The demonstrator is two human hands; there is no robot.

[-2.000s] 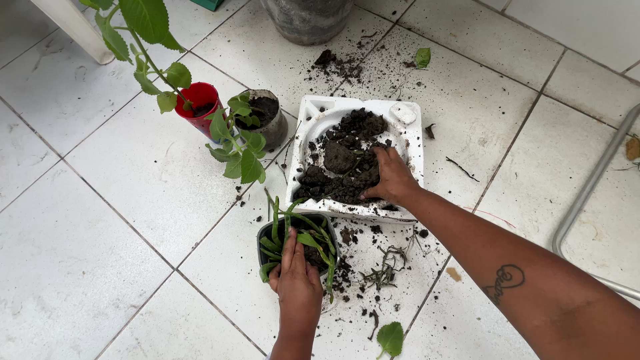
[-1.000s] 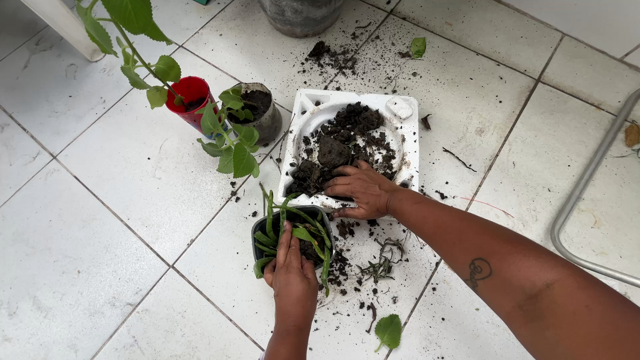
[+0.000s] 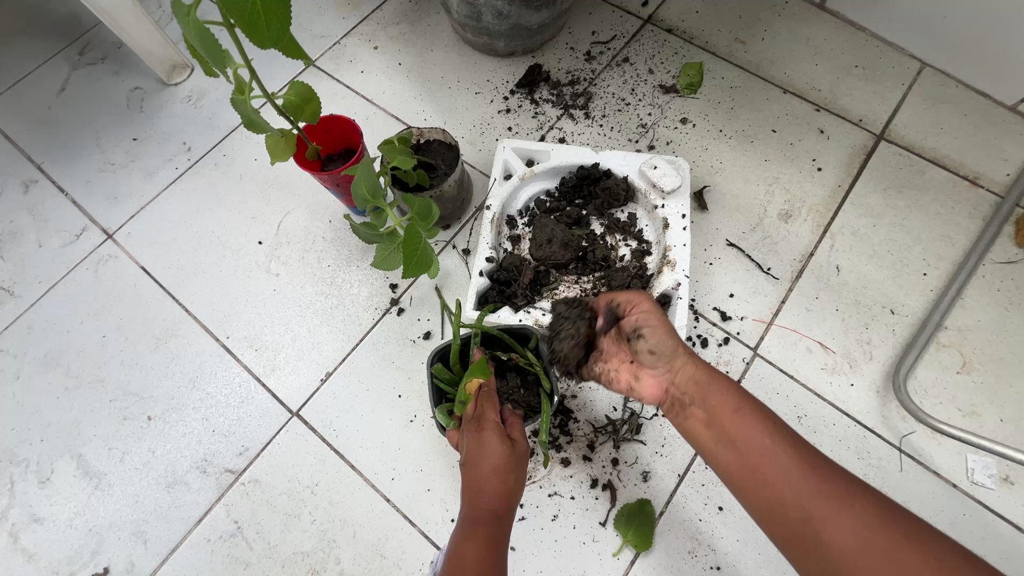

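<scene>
My right hand (image 3: 640, 348) grips a dark clump of soil (image 3: 571, 338) between the pot and the tray. My left hand (image 3: 490, 428) is at the near side of a dark square plastic pot (image 3: 436, 352), its fingers pressing green succulent stems (image 3: 456, 344) to the left; its thumb is by the soil inside. Behind the pot lies a white polystyrene tray (image 3: 676, 232) with loose soil and a large lump (image 3: 554, 242) in its round hollow.
A red plastic cup (image 3: 328, 180) with a tall leafy plant and a clear plastic pot (image 3: 454, 192) with a leafy cutting stand at left. Behind is a large grey container (image 3: 508, 24). Metal tubing (image 3: 920, 344) is at right. Soil, roots (image 3: 620, 428) and a fallen leaf (image 3: 636, 525) lie on the tiles.
My right hand has come up out of the tray with a clump of soil and is now beside the pot. My left hand remains at the pot's stems.
</scene>
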